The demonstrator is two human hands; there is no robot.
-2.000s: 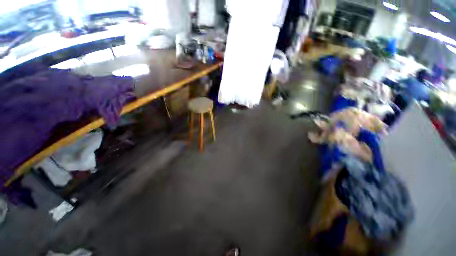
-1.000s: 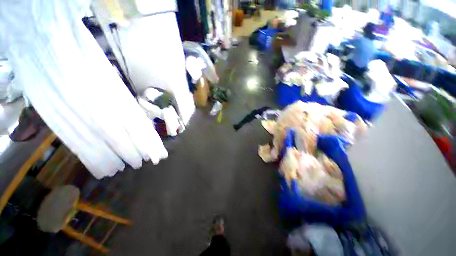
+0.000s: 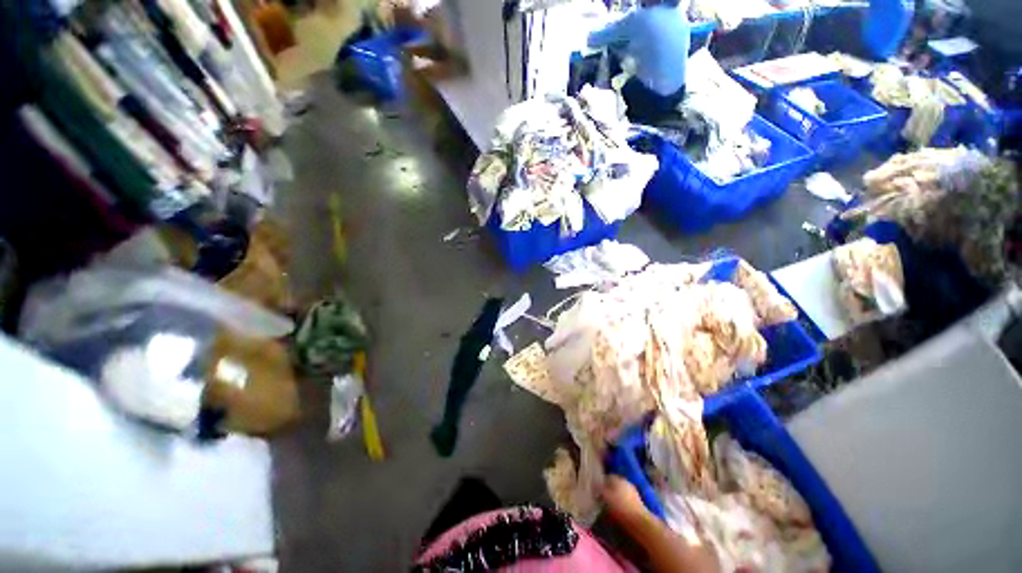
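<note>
My right hand [image 3: 622, 498] and bare forearm come in at the bottom edge, at the left end of the near blue crate [image 3: 801, 476]. The hand touches the crate's rim or the cloth beside it; the fingers are blurred and their grip is unclear. Cream patterned cloth [image 3: 745, 498] lies in this crate. A large heap of cream patterned cloth [image 3: 639, 341] fills the blue crate behind it [image 3: 801, 349] and hangs over its left side towards the floor. My left hand is not in view.
A dark cloth strip [image 3: 462, 386] lies on the floor. Another blue crate [image 3: 532, 244] holds white cloth. Grey table [image 3: 930, 431] at right, white surface [image 3: 135, 481] at lower left, hanging clothes [image 3: 146, 101] at upper left. A seated person in light blue [image 3: 656, 50] is at the back.
The view has swung right and come closer to the crates of cream cloth. The stool and white curtain have left the picture. My right hand and my pink clothing have come into view.
</note>
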